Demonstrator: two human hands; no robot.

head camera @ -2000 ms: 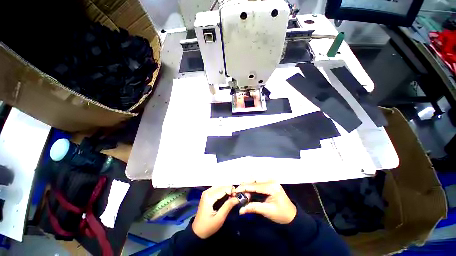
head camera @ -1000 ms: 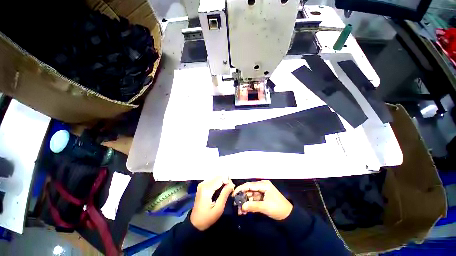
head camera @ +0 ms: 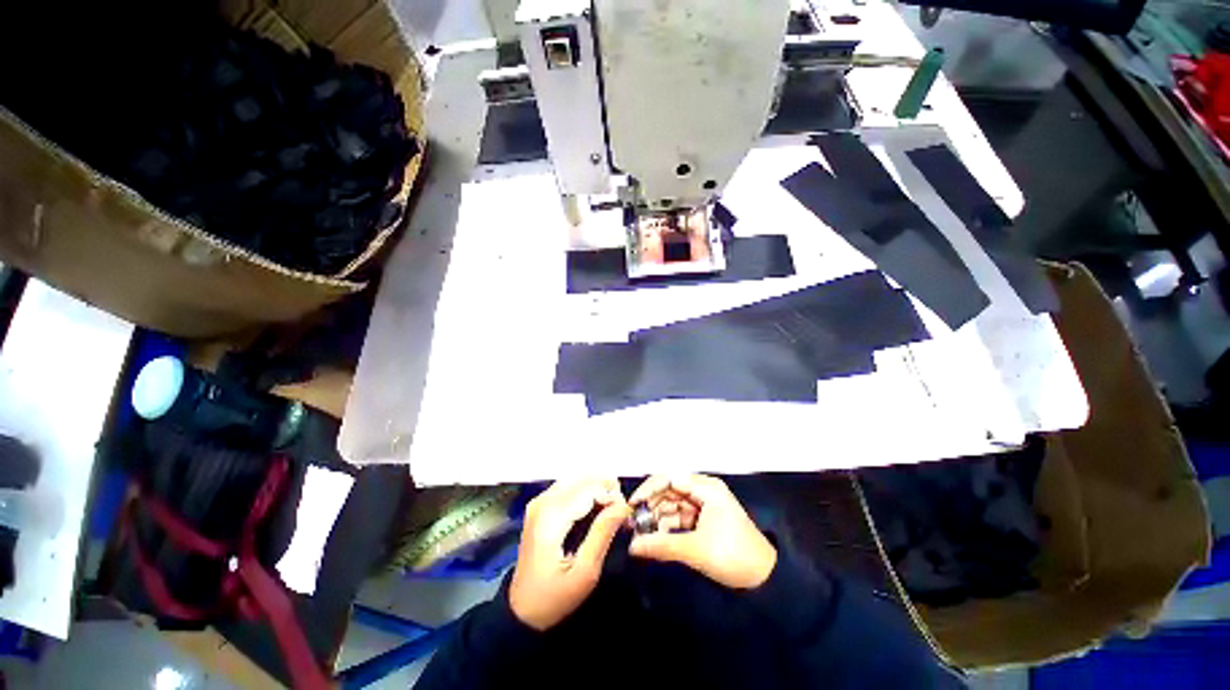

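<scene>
A small dark metallic round part, which looks like a bobbin with its case, is between my hands just past the table's front edge. My right hand holds it in curled fingers. My left hand is beside it, thumb and index fingertips close together near the part; any thread there is too fine to see. The machine's clamp rests on a black strip lying crosswise under the head. Overlapping black sheets lie on the white table in front of the clamp.
Black strips lie right of the machine head, near a green spool or post. A tall cardboard box of black pieces stands left; a lower cardboard box stands right. A white-capped bottle and red straps are lower left.
The view has shifted slightly. My hands have come closer together, and the round part, more exposed a second ago, is now more enclosed by my right fingers, with my left fingertips near it.
</scene>
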